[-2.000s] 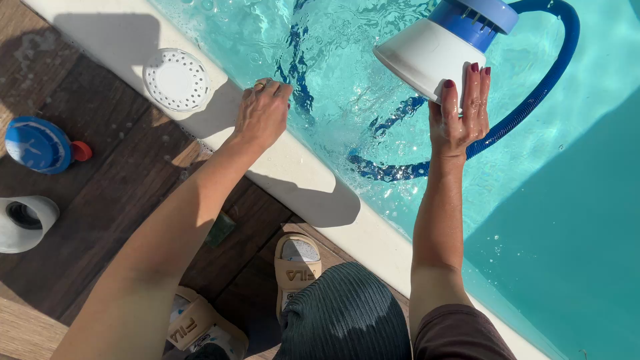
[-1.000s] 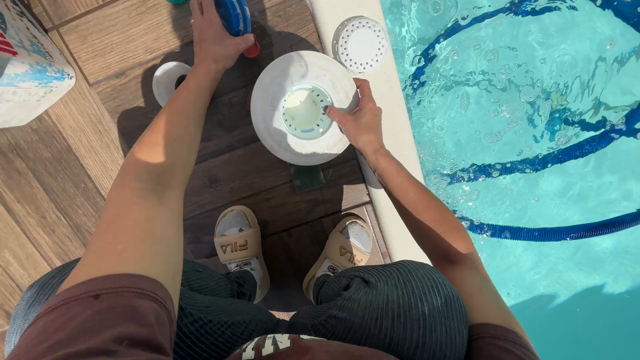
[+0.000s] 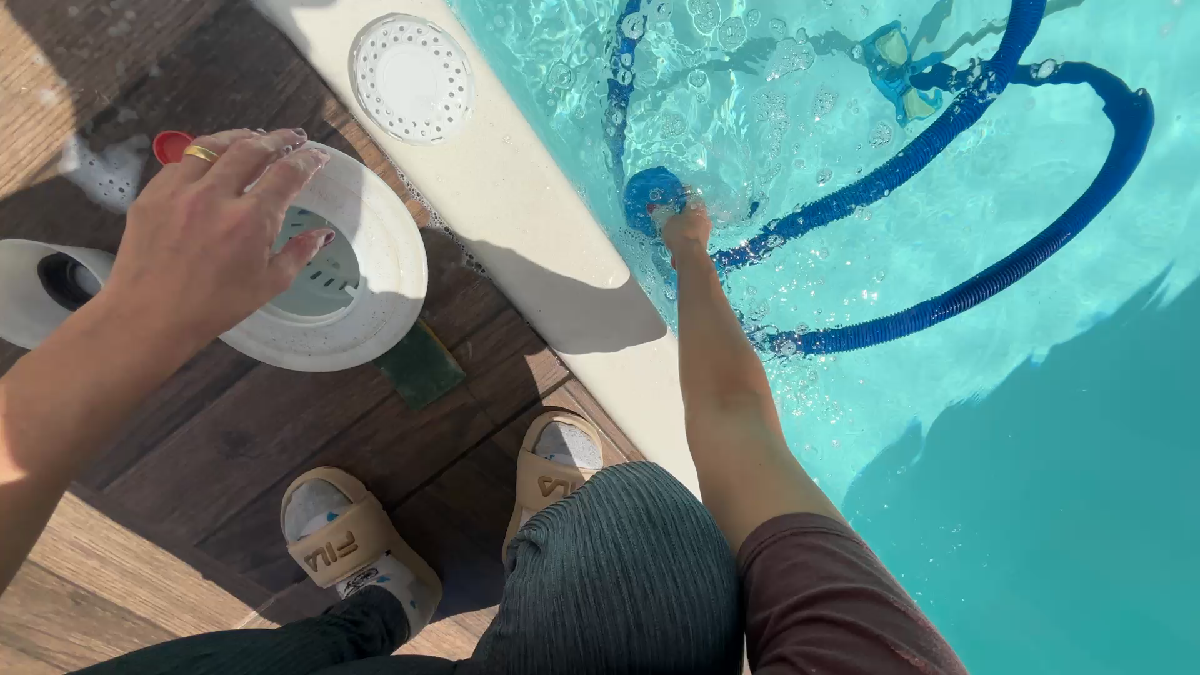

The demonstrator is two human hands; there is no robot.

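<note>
My left hand [image 3: 220, 216] is over the rim of a white plastic flanged basket [image 3: 389, 272] on the wooden deck, fingers apart; contact is hard to tell. Through the basket's round opening, a slotted bottom shows. Below the pool's water surface, my right hand [image 3: 689, 225] grips a round blue plastic part [image 3: 650, 194], partly blurred by ripples. Close by, a ribbed blue hose [image 3: 872, 183] loops through the water. A white perforated round cover [image 3: 412, 80] lies on the pale pool edge. Beside my left hand is a small red round piece [image 3: 172, 146].
Left of the basket lies a white hollow plastic part [image 3: 23, 291]. A dark green pad [image 3: 422, 366] is partly under the basket's rim. My sandalled feet stand beside the pool coping [image 3: 553, 272]. A blue-and-yellow fitting [image 3: 897, 70] is underwater near the hose.
My right hand has moved from the white basket into the pool and now holds a blue part. My left hand has left the blue part it was on a second ago and is over the basket.
</note>
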